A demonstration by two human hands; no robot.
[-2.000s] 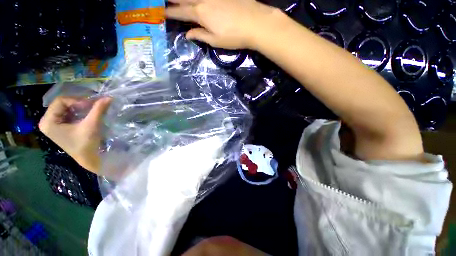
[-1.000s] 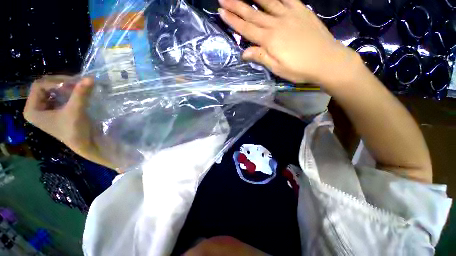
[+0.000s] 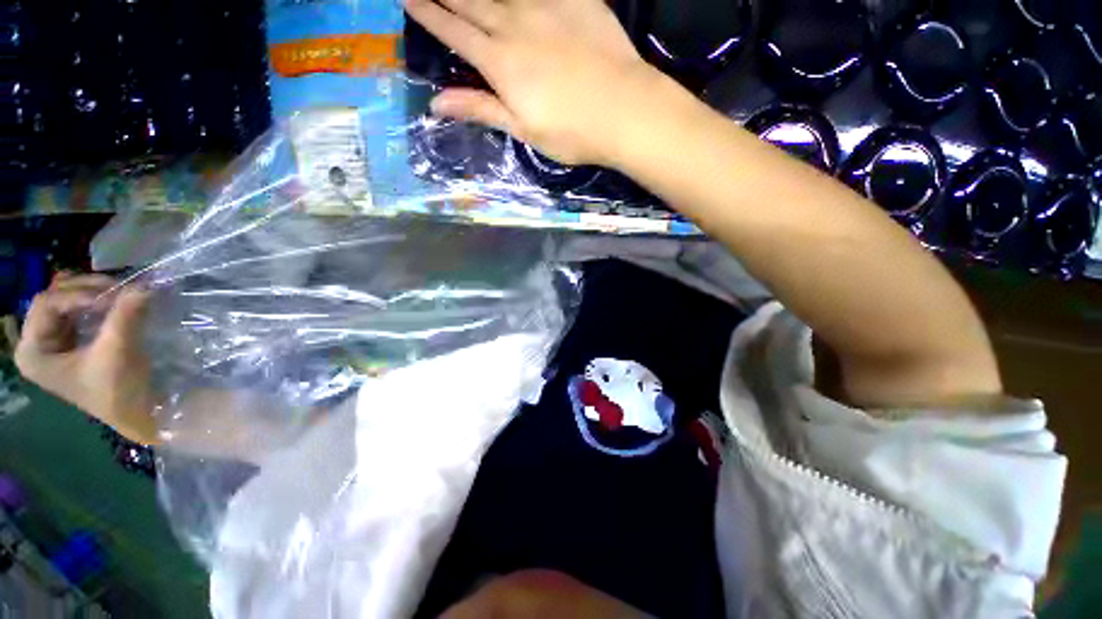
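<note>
My left hand is at the left edge, its fingers closed on the edge of a clear plastic bag. The crinkled bag spreads over my left forearm and sleeve, up to the front edge of the black tray. My right hand is at the top centre with fingers apart, over the left part of the glossy black tray with round shapes in rows. Its fingertips reach close to the blue and orange printed card. Whether its palm touches the tray is unclear.
Black ridged stacked trays stand at the upper left. A printed strip runs along the worktable's front edge below them. A brown surface shows at the right. Green floor or surface with small blue and purple things is at the lower left.
My left hand has moved left and down, pulling the bag with it. My right hand went right, then back left to the tray's left part. The bag has dropped off most of the tray.
</note>
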